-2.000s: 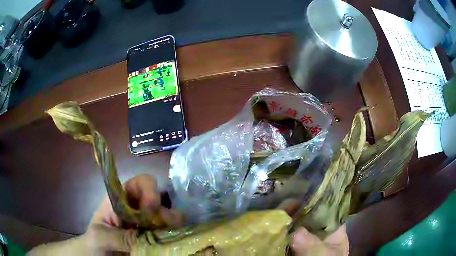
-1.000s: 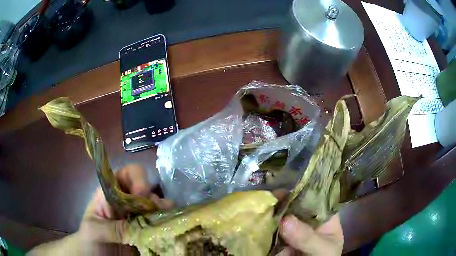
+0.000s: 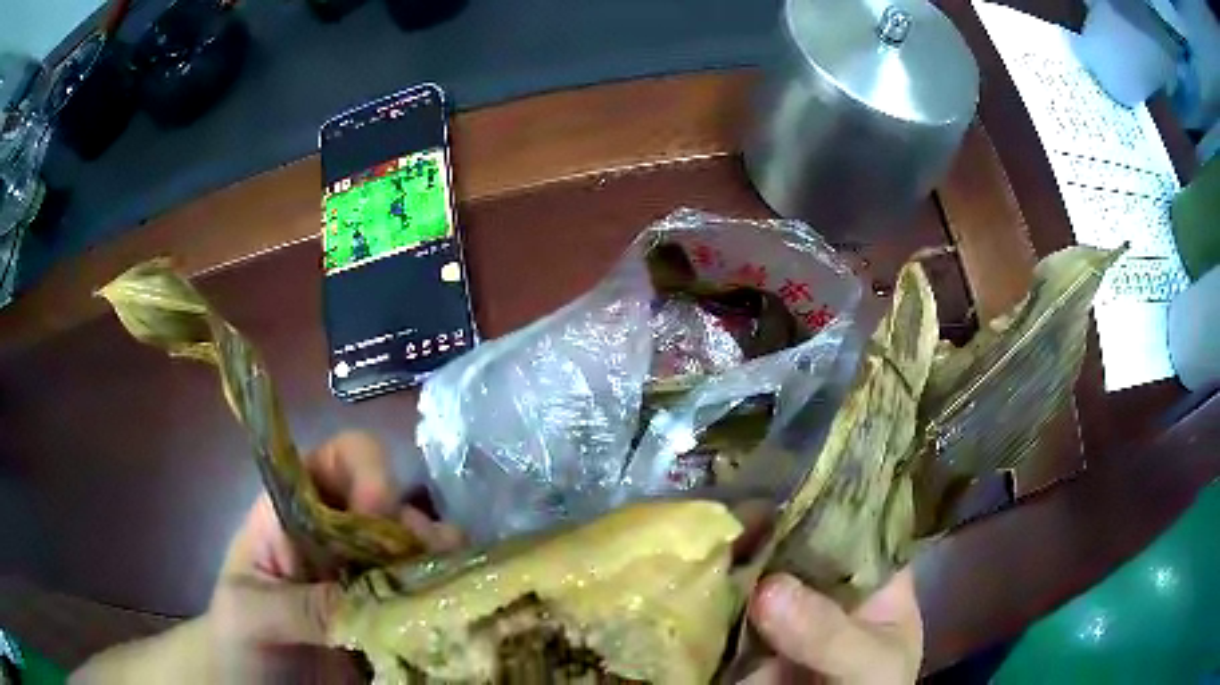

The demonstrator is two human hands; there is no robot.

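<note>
A pale yellow, glossy rice dumpling [image 3: 642,569] is at the bottom centre, bitten open, with brown filling in its hollow. My left hand [image 3: 288,569] grips its left end and a twisted leaf [image 3: 254,395] that sticks up. My right hand [image 3: 843,632] grips its right end, thumb on the leaves. Wide brown-olive leaves [image 3: 870,442] stand up on the right. The dumpling's lower edge is cut off by the frame. A clear crumpled plastic bag [image 3: 549,402] with red characters lies open just behind it, dark leaf pieces inside.
A black smartphone [image 3: 395,301] with a green video lies behind my left hand. A silver lidded canister [image 3: 870,121] stands behind the bag. A white printed paper [image 3: 1104,174] and pale cups [image 3: 1124,54] are at the right. Black teaware [image 3: 187,60] is top left.
Over two seconds, the dumpling has come up in view and its brown hollow shows more. Table items have shifted slightly left in view. The phone's video picture has changed. Both hands keep their hold.
</note>
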